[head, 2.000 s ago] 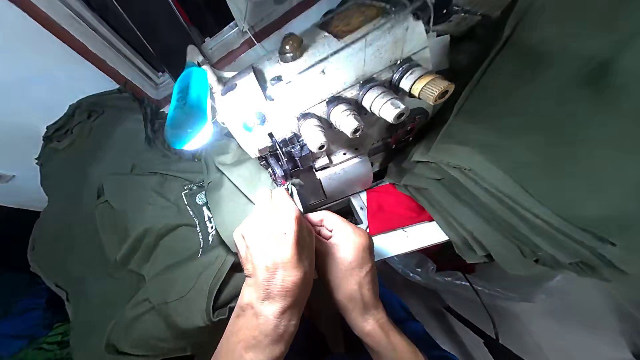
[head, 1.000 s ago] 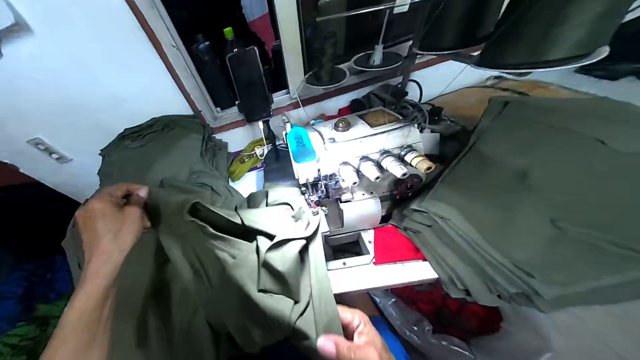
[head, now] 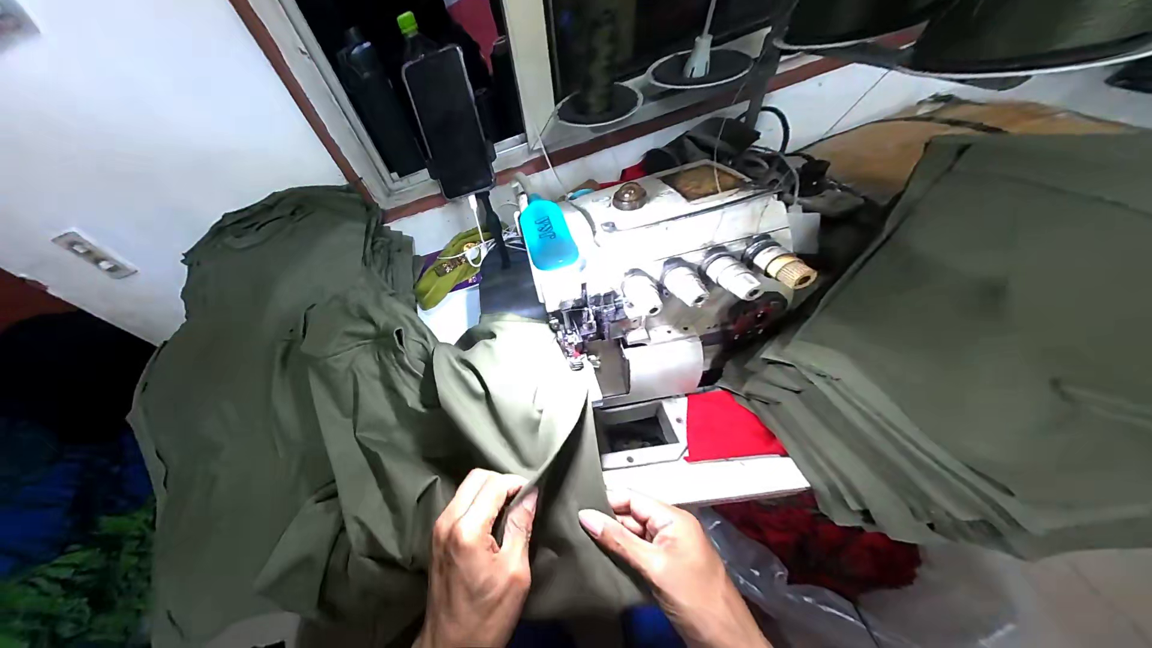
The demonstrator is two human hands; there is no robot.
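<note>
Olive-green fabric (head: 504,405) runs from the needle area of a white overlock sewing machine (head: 666,234) down toward me. My left hand (head: 481,549) pinches a folded edge of it between thumb and fingers. To its right, my right hand (head: 657,558) grips the fabric's right edge, thumb on top. Both hands are below the machine's presser foot area (head: 576,346), where a bright light falls on the cloth. Four tension knobs (head: 711,274) line the machine's front, and a light-blue plastic piece (head: 549,236) is at its left end.
A stack of olive fabric panels (head: 990,342) lies at the right. More olive fabric (head: 243,360) is heaped at the left. Behind the machine, a phone (head: 450,121) stands on a holder by the window. Red cloth (head: 729,427) lies on the machine table's white edge (head: 720,481).
My left hand has come from the far left of the fabric to the middle, near my right hand. The lifted cloth with the slit has been lowered and refolded.
</note>
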